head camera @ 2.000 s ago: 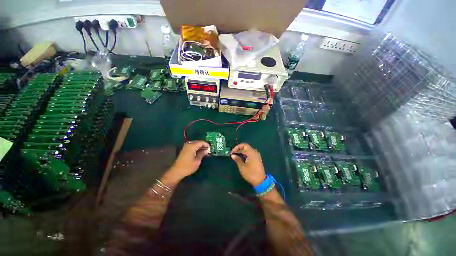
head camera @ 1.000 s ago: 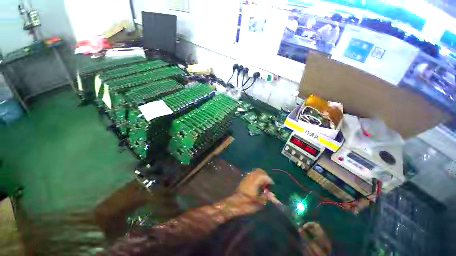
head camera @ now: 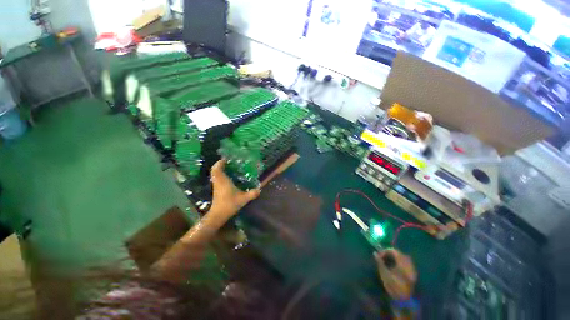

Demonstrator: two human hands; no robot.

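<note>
My left hand (head camera: 230, 192) is at the near end of the stacked green panels (head camera: 275, 130), thumb and fingers spread around the front panel's edge; blur hides how firmly it grips. A small circuit board (head camera: 377, 232) lies on the dark green mat, mostly hidden by a bright green-white glow. My right hand (head camera: 397, 273) is at its near edge, fingers closed around a dark tip where a red test lead (head camera: 412, 225) ends. Another red lead with a white end (head camera: 337, 222) lies on the mat, beside a short pale cable (head camera: 356, 219) running to the board.
The power supply (head camera: 382, 164) shows red digits, beside a white bench instrument (head camera: 453, 181). An open carton (head camera: 400, 140) sits on top. Loose boards (head camera: 331, 139) lie by the wall. A wooden strip (head camera: 279, 170) and brown board (head camera: 284, 209) are left of the work. A clear tray (head camera: 494, 269) is right.
The view has turned left. My left hand has left the small board and red lead and reached the panel stack. The board, unlit two seconds ago, glows. My right hand has stayed by it.
</note>
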